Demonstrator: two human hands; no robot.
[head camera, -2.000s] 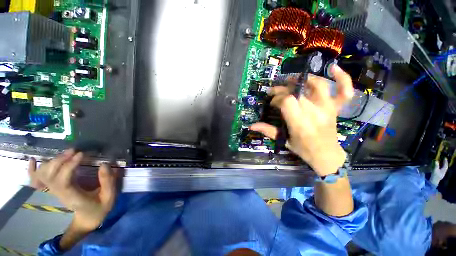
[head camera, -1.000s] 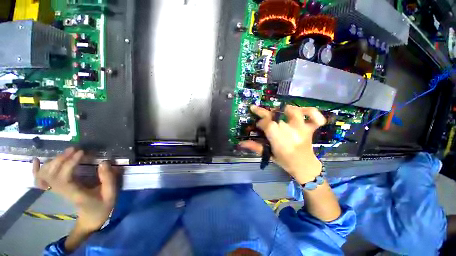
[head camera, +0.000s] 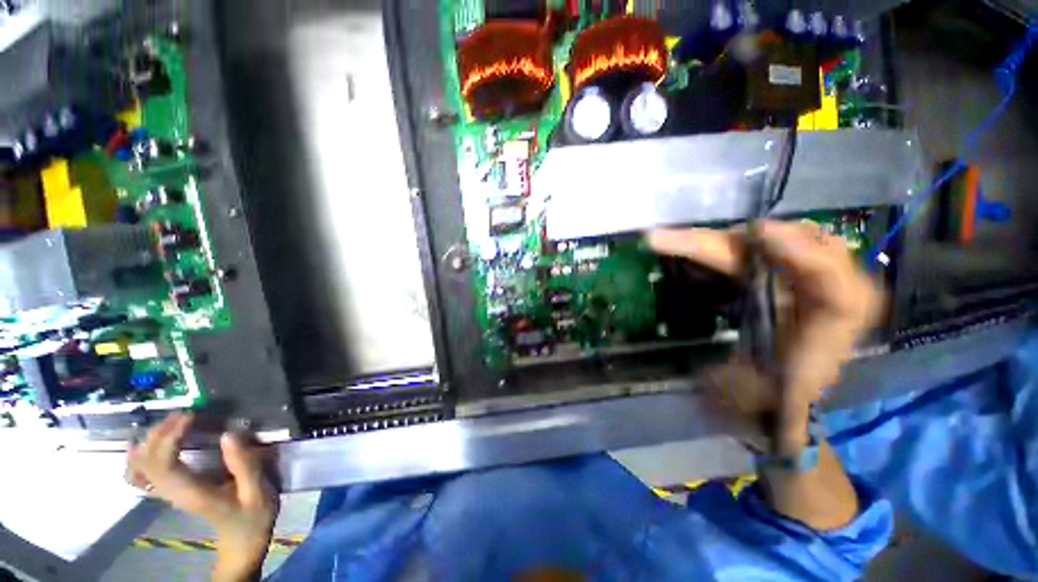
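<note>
A green circuit board (head camera: 615, 290) lies in a dark carrier (head camera: 438, 227), with two copper-orange wound rings (head camera: 617, 51), two pale-topped round cans (head camera: 647, 108) and a long silver heatsink (head camera: 706, 176). My right hand (head camera: 802, 318), blurred, is over the board's lower right part, with a slim dark pen-like tool (head camera: 757, 296) in its fingers. It hides the parts beneath; whether the tool touches the board cannot be told. My left hand (head camera: 211, 477) rests at the near metal rail (head camera: 376, 455), fingers apart and empty.
Another green board (head camera: 171, 227) in a carrier is at the left. A bright gap and toothed black chain (head camera: 376, 415) lie between the carriers. At the right are a blue cord (head camera: 968, 148) and an orange-and-blue item (head camera: 970, 205). Another person's blue sleeve (head camera: 956, 455) is at the lower right.
My right hand has moved right across the board from its lower left part. The view has shifted, and the boards appear lower and further left. My left hand stays at the rail.
</note>
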